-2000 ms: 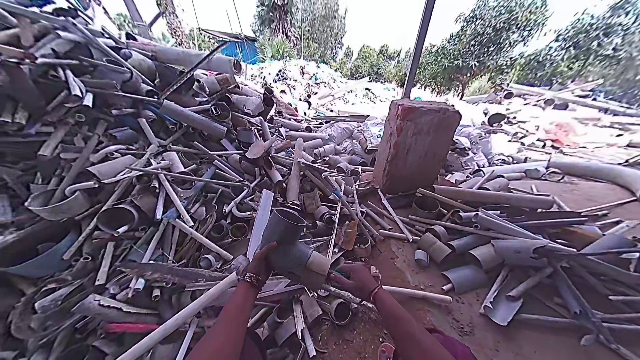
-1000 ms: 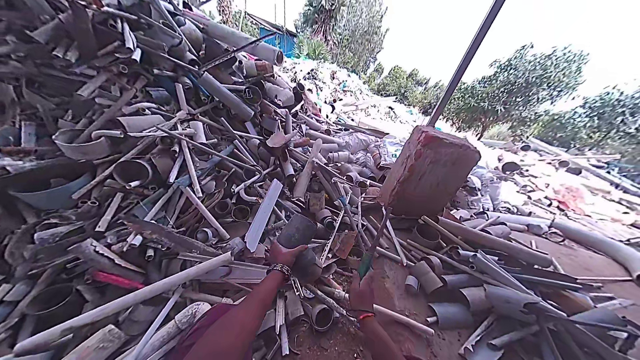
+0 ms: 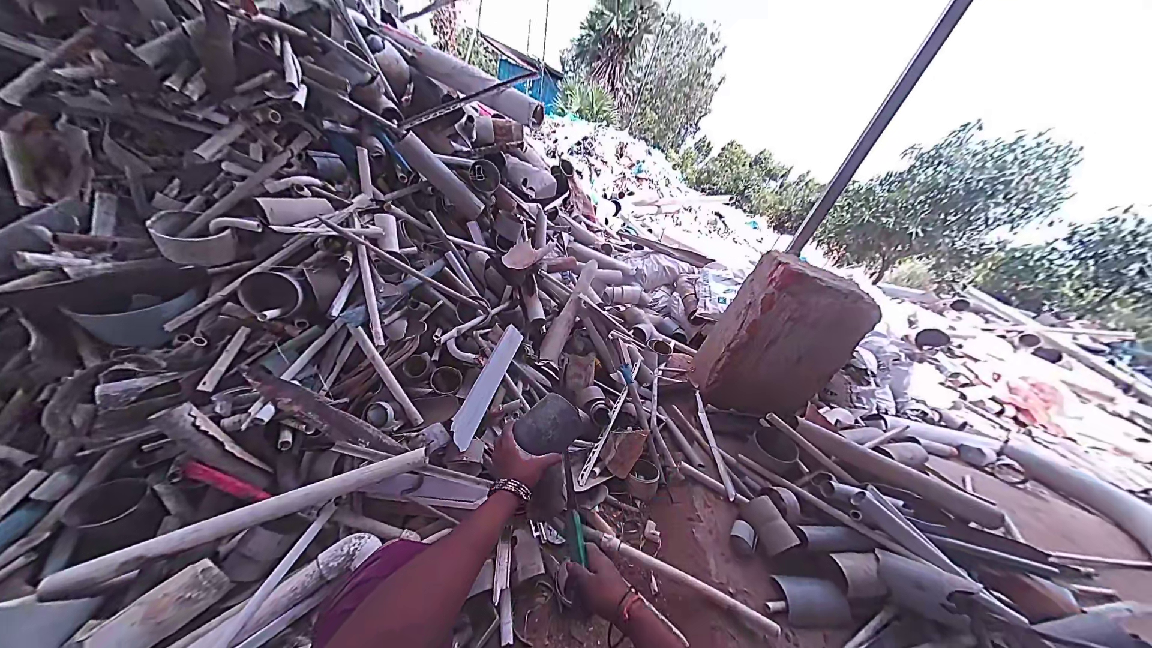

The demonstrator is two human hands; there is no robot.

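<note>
My left hand [image 3: 522, 466] grips a dark grey plastic pipe fitting [image 3: 547, 425] near the lower middle of the view. My right hand [image 3: 598, 580], below and to the right of it, is closed around the green handle of a bladed hand tool [image 3: 576, 538]. The tool's narrow dark blade points upward beside the fitting; whether it touches the fitting cannot be told. A flat white plastic strip [image 3: 487, 387] lies just above my left hand. Around both hands lie cut pipes and broken plastic pieces.
A tall heap of scrap pipes [image 3: 270, 297] rises at the left. A reddish block [image 3: 787, 333] with a metal pole [image 3: 877, 126] stands right of centre. Long pipes [image 3: 900, 472] lie at the right on brown ground [image 3: 706, 549]. A long white pipe [image 3: 234, 526] crosses the lower left.
The green-handled tool's blade has swung from leaning right to nearly upright beside the fitting. Two seconds ago the fitting showed its open end; now its dark side shows. The view has tilted.
</note>
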